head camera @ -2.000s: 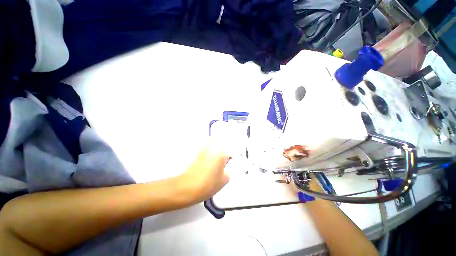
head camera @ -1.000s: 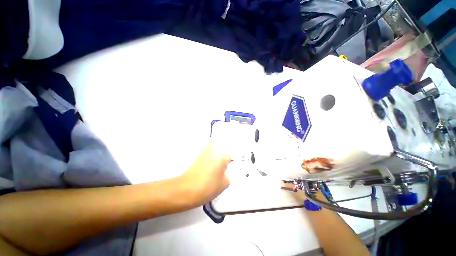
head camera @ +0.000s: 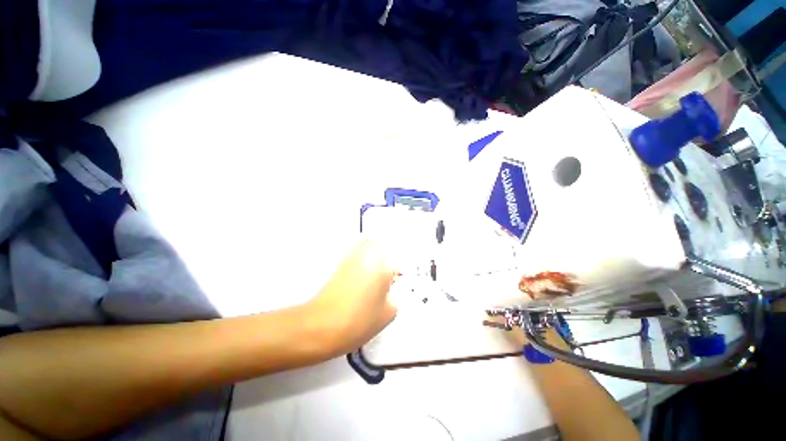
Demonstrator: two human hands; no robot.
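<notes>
The white sewing machine head point(head camera: 586, 198) has a blue badge and a blue knob, and a curved metal guard at its lower right. My left hand point(head camera: 358, 297) rests on the machine bed left of the needle parts point(head camera: 513, 320), its fingers curled and overexposed; no held thing can be made out. My right hand point(head camera: 521, 332) is mostly hidden behind the needle parts and guard; only its wrist side and forearm show. Thread is too fine to see. Blue-handled snips point(head camera: 560, 327) show partly beside the right hand.
Navy fabric point(head camera: 258, 26) lies along the back of the white table point(head camera: 224, 146). A grey and navy garment heap point(head camera: 146, 276) lies at the left, partly under my left forearm. Grey and black fabric point(head camera: 586, 43) and a pink piece point(head camera: 681, 86) are beyond the machine.
The view has shifted, so the machine head appears farther right than two seconds ago. Both hands stay at nearly the same places on the machine bed.
</notes>
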